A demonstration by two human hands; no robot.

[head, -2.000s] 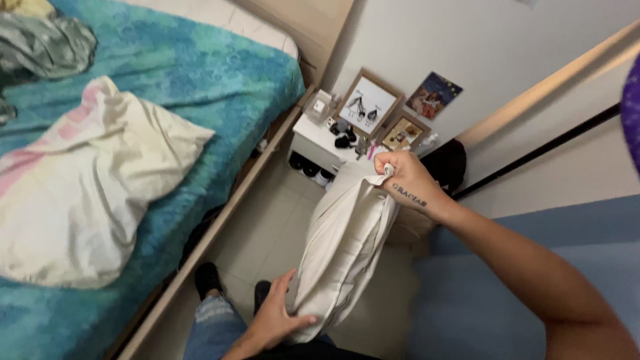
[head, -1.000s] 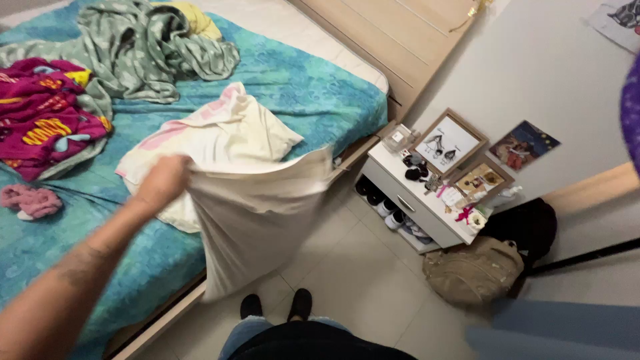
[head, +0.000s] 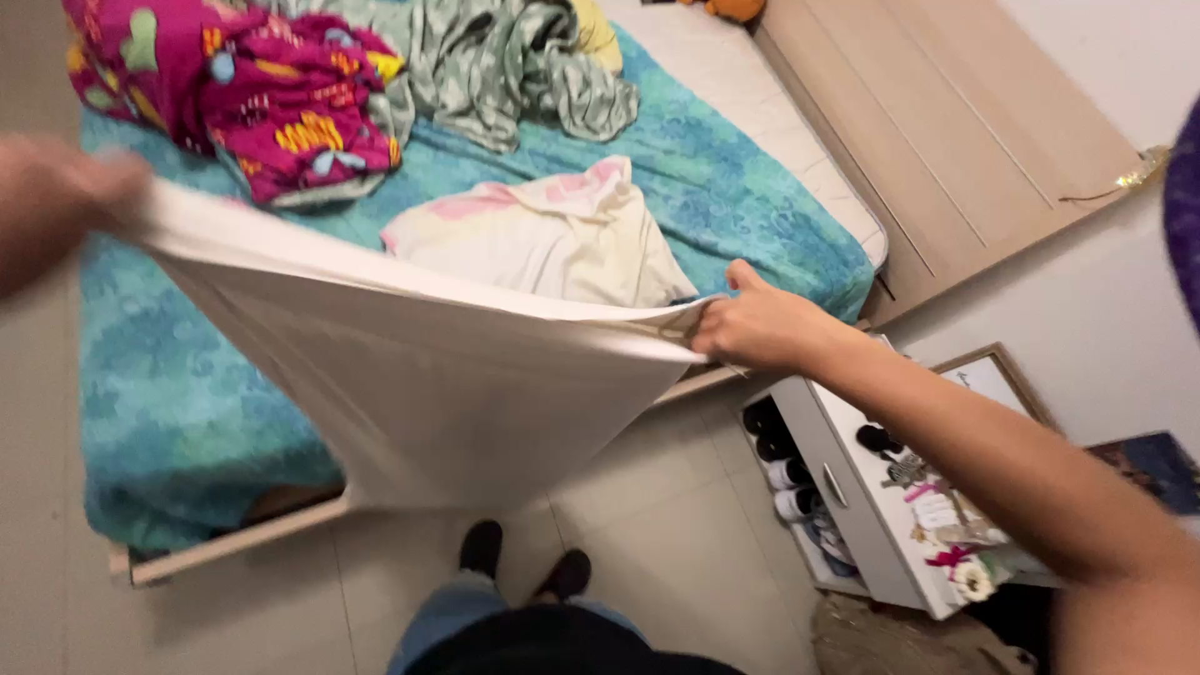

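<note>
A white pillowcase [head: 450, 394] hangs stretched between my two hands, its upper edge pulled taut over the bedside. My left hand [head: 56, 206], blurred at the left edge, grips one corner. The other corner is pinched in my right hand [head: 750, 323], near the bed's lower right edge. Behind the cloth, a cream and pink pillow [head: 562, 244] lies on the turquoise sheet [head: 178, 375]. A magenta patterned blanket [head: 281, 103] and a grey-green blanket [head: 506, 75] are heaped farther back on the bed.
The wooden bed frame [head: 244, 542] runs past my feet, with a headboard [head: 966, 141] at the right. A white nightstand [head: 862, 487] holds shoes, a framed picture [head: 1003, 384] and small items. A beige bag [head: 900, 642] sits beside it on the tiled floor.
Two seconds ago my hands held the white cloth bunched near the nightstand. It is now spread wide between them over the bedside. The view has swung toward the bed.
</note>
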